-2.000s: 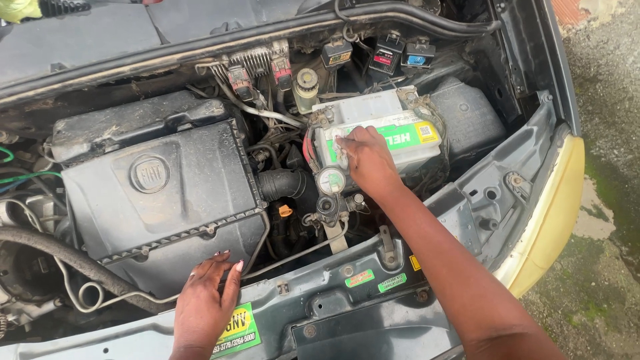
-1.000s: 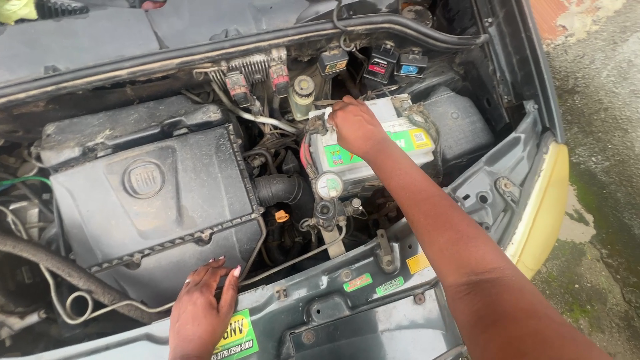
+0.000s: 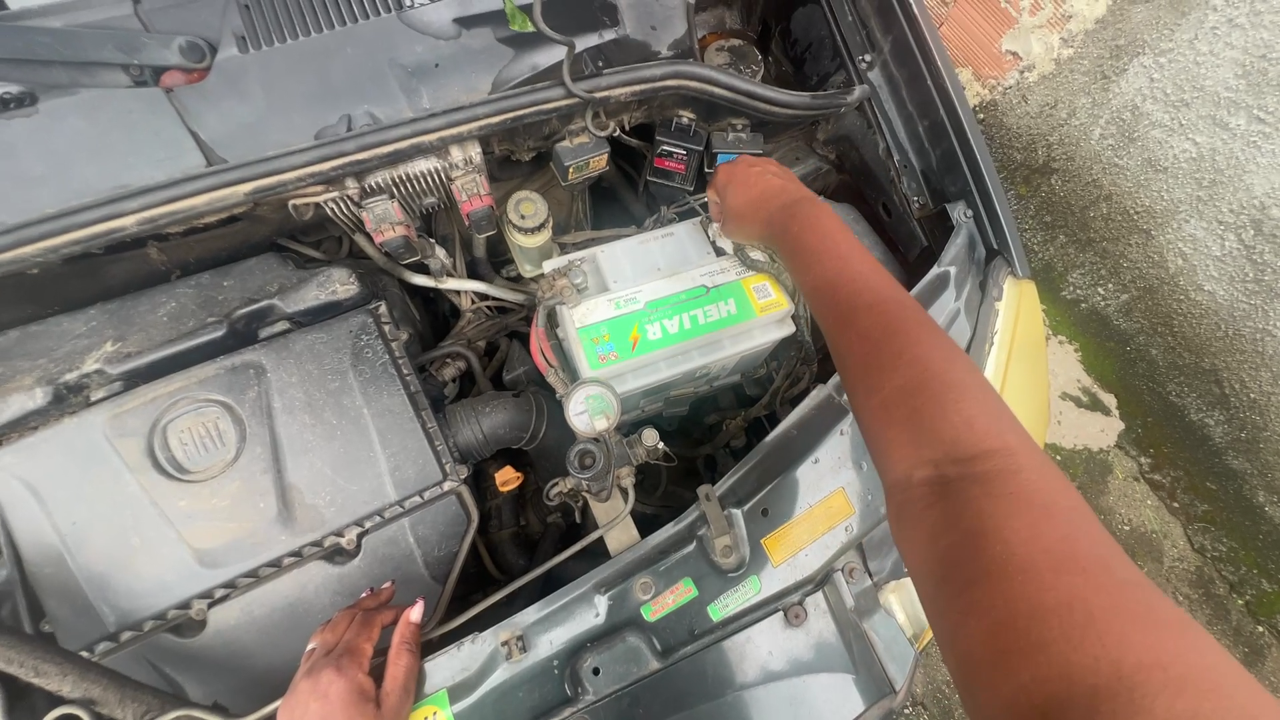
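Note:
The head view looks down into a car's engine bay. My right hand (image 3: 755,200) is at the far right corner of the car battery (image 3: 680,345), by its terminal end, fingers bent; whether it grips a cable or terminal there is hidden. My left hand (image 3: 358,655) rests at the lower edge of the black plastic engine cover (image 3: 290,500), near the front crossmember, fingers slightly spread and holding nothing. Between the hands stand a round pressure gauge (image 3: 592,408) on a metal valve and a ribbed black intake hose (image 3: 498,424).
Black relays (image 3: 676,158) and a fluid reservoir (image 3: 529,230) stand behind the battery. A thin metal pipe (image 3: 560,560) crosses before the gauge. The front crossmember (image 3: 625,610) carries stickers and an upright metal bracket (image 3: 715,520). A yellowed headlight (image 3: 1018,345) lies at right.
My right hand has moved from the battery's left part, over its rear edge, to its far right corner. My left hand stays by the engine cover's lower edge.

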